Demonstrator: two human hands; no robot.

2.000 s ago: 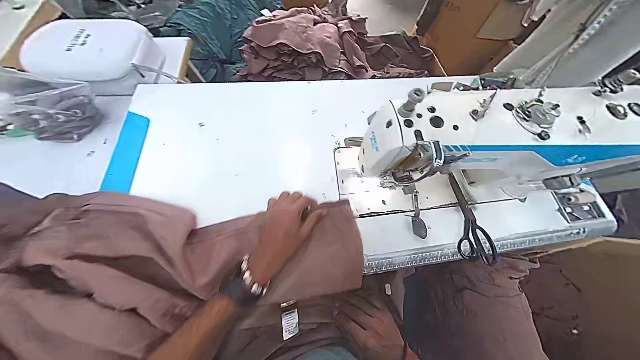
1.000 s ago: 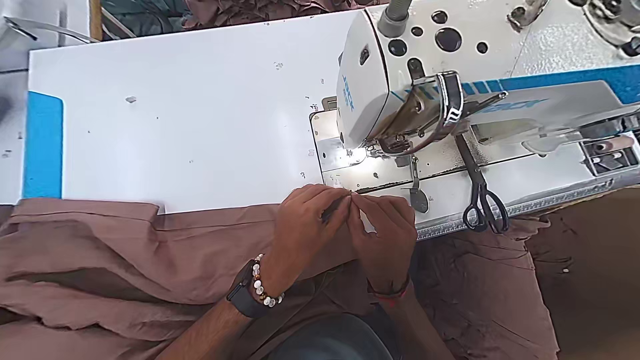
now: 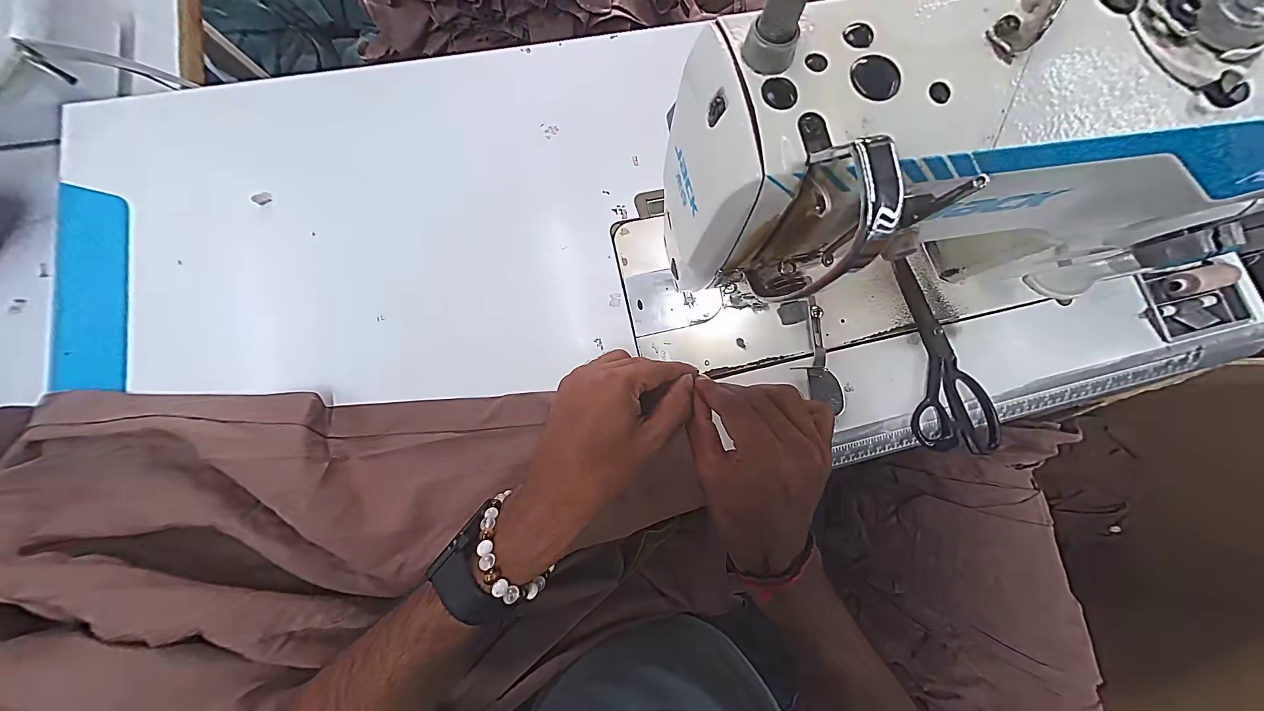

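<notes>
My left hand [image 3: 612, 444], with a beaded bracelet and a dark watch at the wrist, pinches the upper edge of a brown fabric piece [image 3: 425, 474]. My right hand [image 3: 765, 454] meets it fingertip to fingertip and pinches the same edge. A small white piece [image 3: 723, 432], perhaps a label, shows between the right fingers. Both hands are at the front edge of the table, just below the lit needle area of a white and blue Jack sewing machine [image 3: 731, 148]. The fabric spreads left over the table edge and the lap.
Black-handled scissors [image 3: 953, 395] lie right of the hands, blades under the machine arm. A measuring scale [image 3: 1086, 385] runs along the front edge of the white table [image 3: 395, 227]. A bobbin tray [image 3: 1200, 301] is at the right. More brown fabric [image 3: 948, 563] hangs below, and some lies behind the table [image 3: 494, 25].
Two seconds ago my left hand lay flat on the fabric and my right was low beneath it; both then came together at its edge. The view has moved closer to the machine.
</notes>
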